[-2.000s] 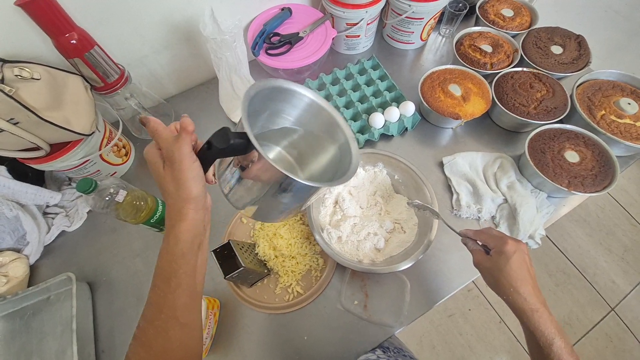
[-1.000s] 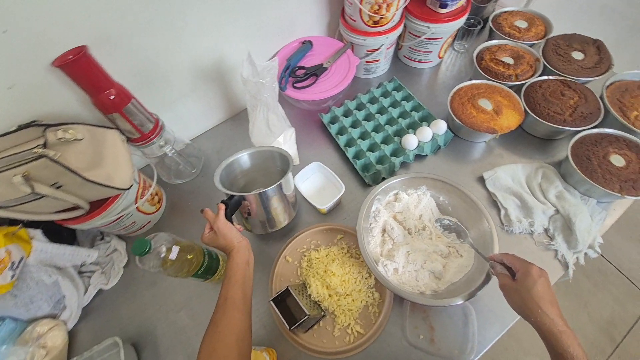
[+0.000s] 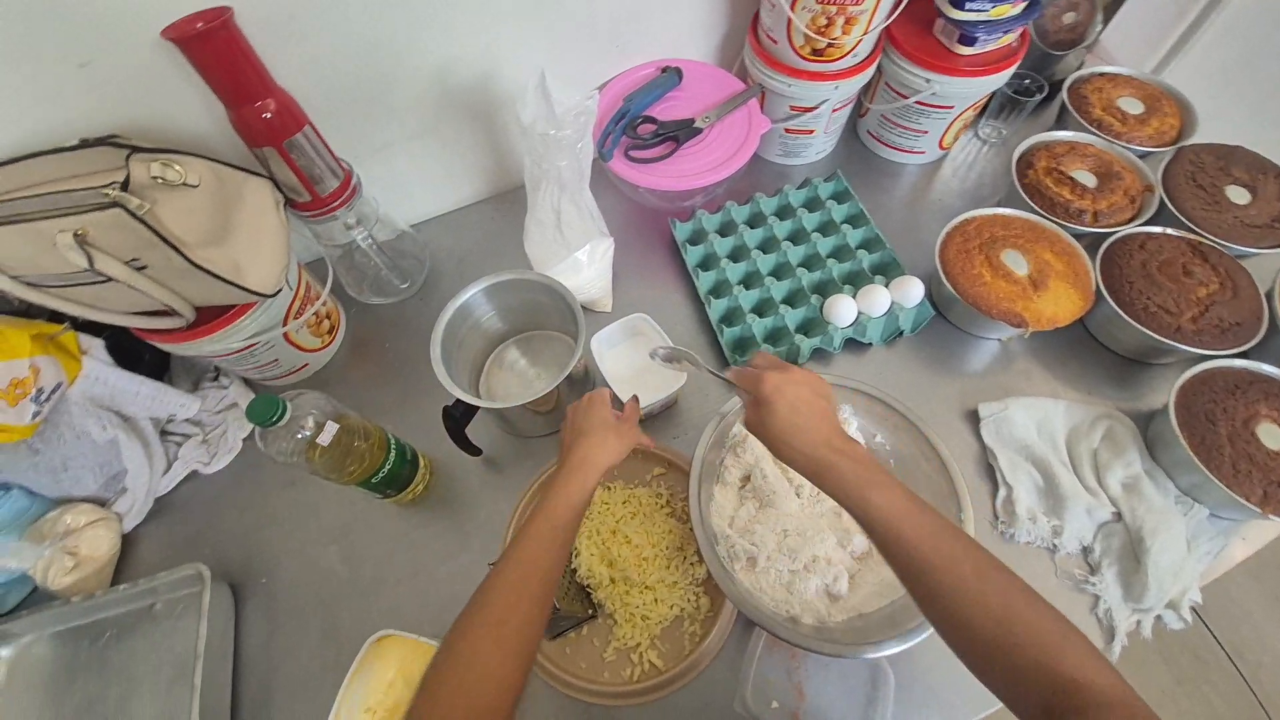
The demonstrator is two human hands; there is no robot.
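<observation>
My right hand (image 3: 790, 400) grips a metal spoon (image 3: 690, 365), its bowl over the edge of a small white square container (image 3: 637, 360) of white powder. At that container's near left side is my left hand (image 3: 602, 432); whether it touches the container is hard to tell. Beneath my right forearm stands a steel bowl (image 3: 955, 490) with a floury mixture (image 3: 790, 530). Grated cheese (image 3: 640, 560) and a metal grater (image 3: 572, 605) lie on a round board (image 3: 690, 670). An empty steel pot (image 3: 510, 350) with a black handle stands behind my left hand.
A green egg tray (image 3: 780, 260) with three eggs stands behind the bowl. Several cakes in round tins (image 3: 1015, 270) and a cloth (image 3: 1080, 480) are at right. An oil bottle (image 3: 340, 445), a handbag (image 3: 140, 220) and a metal tray (image 3: 110, 640) are at left. A bag of white powder (image 3: 565, 200) leans near the wall.
My left hand has let go of the pot, lowered onto the table, and moved toward the small container. My right hand has lifted the spoon from the flour mixture and brought it to the container.
</observation>
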